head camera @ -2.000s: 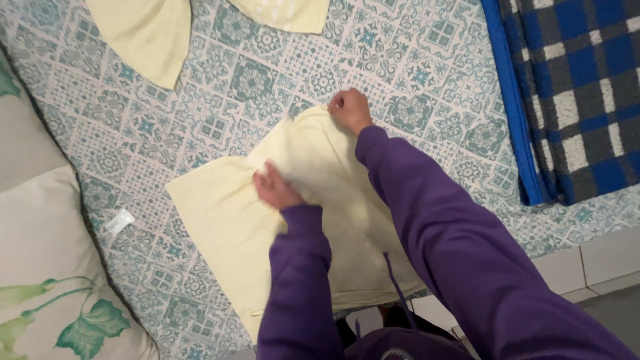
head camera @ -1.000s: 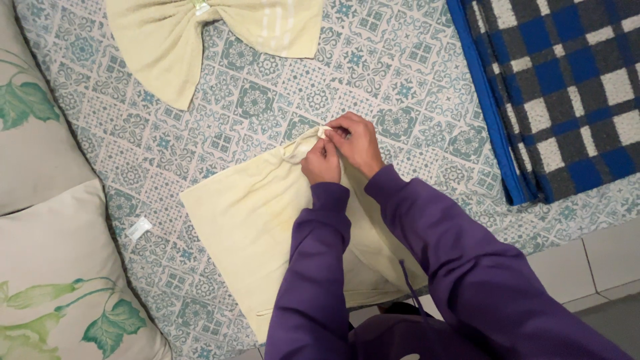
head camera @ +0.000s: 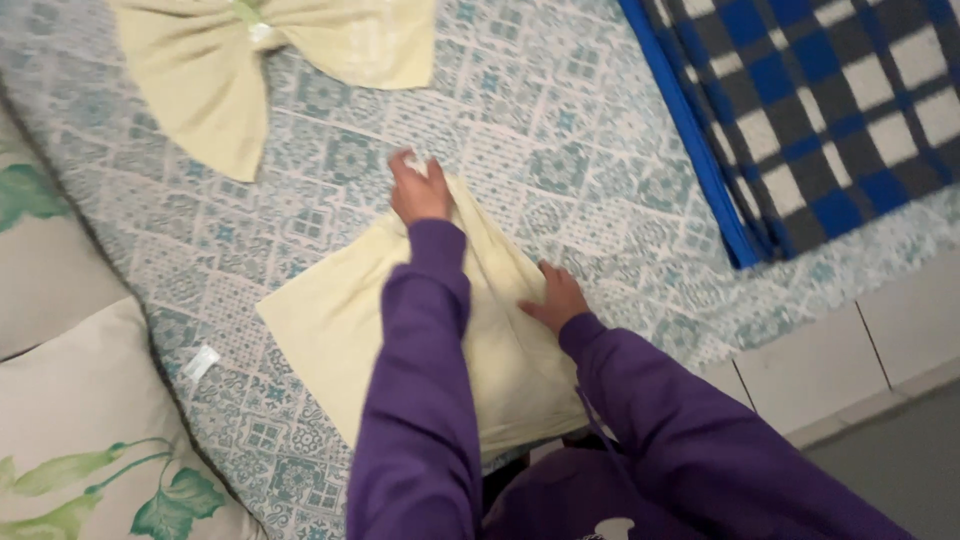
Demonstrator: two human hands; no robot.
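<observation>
A pale yellow cloth [head camera: 330, 300] lies spread on the patterned cover, its upper part drawn together in folds. My left hand [head camera: 420, 187] is at the gathered top end, fingers bent around it; a bit of something whitish shows between thumb and fingers. My right hand [head camera: 556, 296] rests at the cloth's right edge with thumb and fingers apart. Further up lies another pale yellow cloth [head camera: 202, 90], shaped like a bow and cinched at its middle by a light green band [head camera: 246, 11].
Beige cushions with green leaf prints [head camera: 67, 390] line the left side. A small white tag or wrapper [head camera: 201, 363] lies beside them on the patterned cover [head camera: 600, 172]. A folded blue, grey and white checked blanket [head camera: 817, 112] is at the upper right, with pale tiles [head camera: 810, 360] below it.
Both hands were together at the gathered top of the cloth one second ago. My right hand has since moved down to the right edge, while my left hand stays at the top.
</observation>
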